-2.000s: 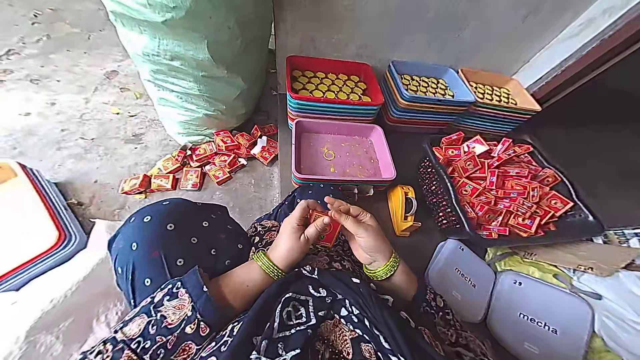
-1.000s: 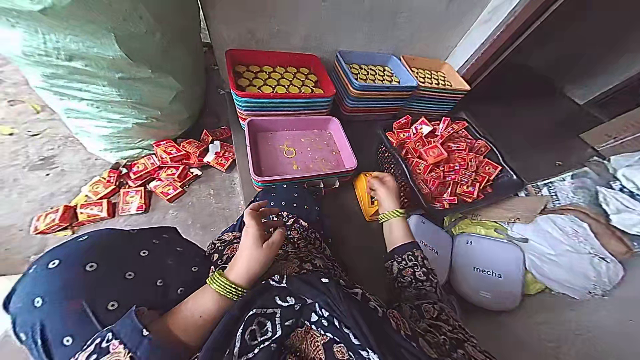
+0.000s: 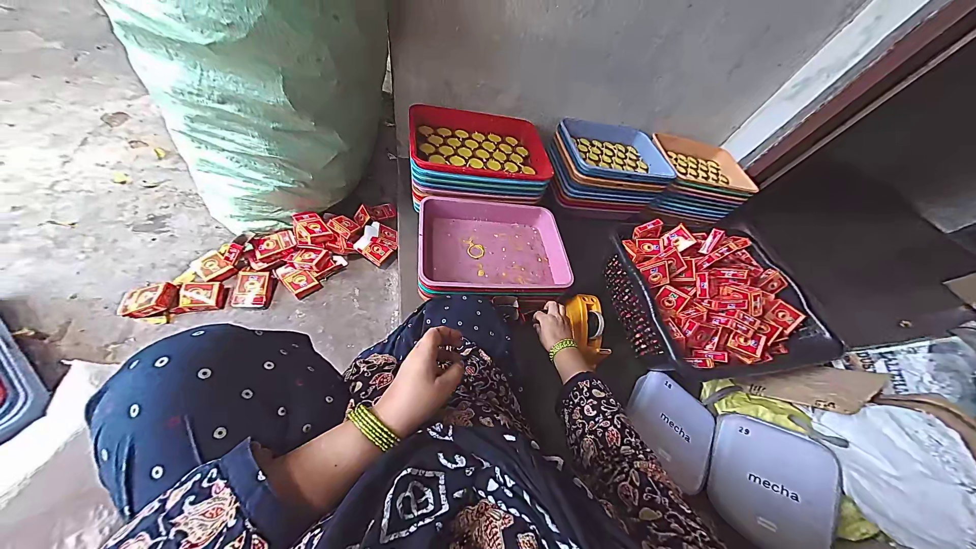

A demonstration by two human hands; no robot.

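Note:
My left hand (image 3: 423, 377) is over my lap with its fingers curled; whether something small is between them cannot be told. My right hand (image 3: 552, 328) reaches down beside a yellow tape dispenser (image 3: 585, 328), at the near edge of the pink plastic tray (image 3: 564, 263). Its fingertips are near small red pieces by my knee, and what they touch is unclear. In the pink tray lie a yellow ring (image 3: 475, 248) and yellow crumbs. A black crate (image 3: 633, 320) holds many small red boxes (image 3: 717, 297). More red boxes (image 3: 252, 289) lie on the floor at the left.
Behind the pink tray are tray stacks topped by a red tray (image 3: 537, 152), a blue tray (image 3: 564, 137) and an orange tray (image 3: 743, 179), all with round yellow-topped pieces. A green sack (image 3: 259, 107) stands at left. Two grey lids (image 3: 774, 488) and plastic bags (image 3: 900, 457) lie at right.
Two seconds ago both hands held a small red box together over my lap. They have since parted, and my right hand has moved from the tape dispenser to its left side.

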